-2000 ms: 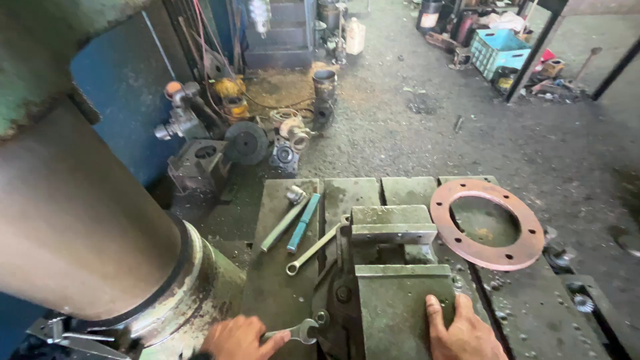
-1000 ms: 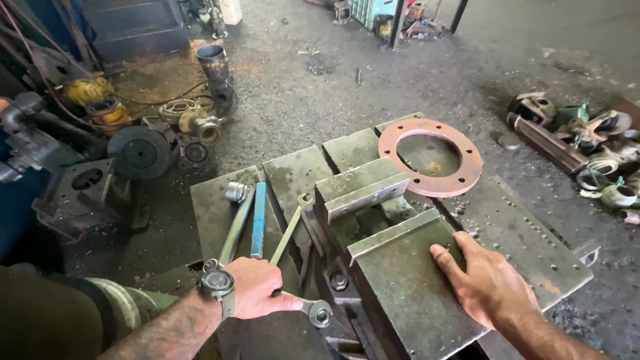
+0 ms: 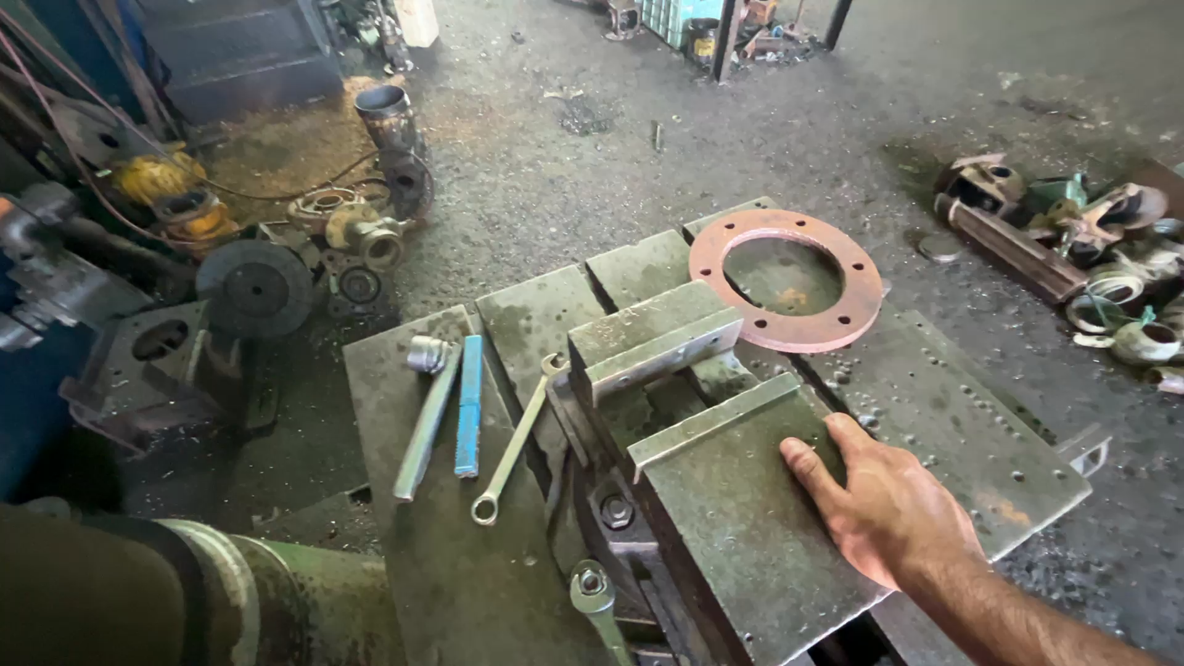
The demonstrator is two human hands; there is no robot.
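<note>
My right hand [image 3: 893,504] rests on the top plate of the steel machine vise [image 3: 749,518], thumb on its face and fingers along the right edge. My left hand is out of view. The ring end of a larger wrench [image 3: 601,615] sits around the nut at the vise's left base. Left of the vise, a combination wrench [image 3: 516,442], a blue bar-shaped item [image 3: 470,407] and a socket with its handle [image 3: 430,407] lie on the slotted machine table [image 3: 462,573]. A flat reddish ring flange [image 3: 857,301] with bolt holes lies behind the vise.
A thick machine column [image 3: 120,592] stands at the lower left. Metal parts and a round disc [image 3: 254,289] are on the floor at left. More castings [image 3: 1073,231] lie on the floor at right, and a teal crate [image 3: 675,20] stands at the back.
My left hand, which held the larger wrench at the vise's base one second ago, has left the view. The wrench stays there on the nut. My right hand remains on the vise.
</note>
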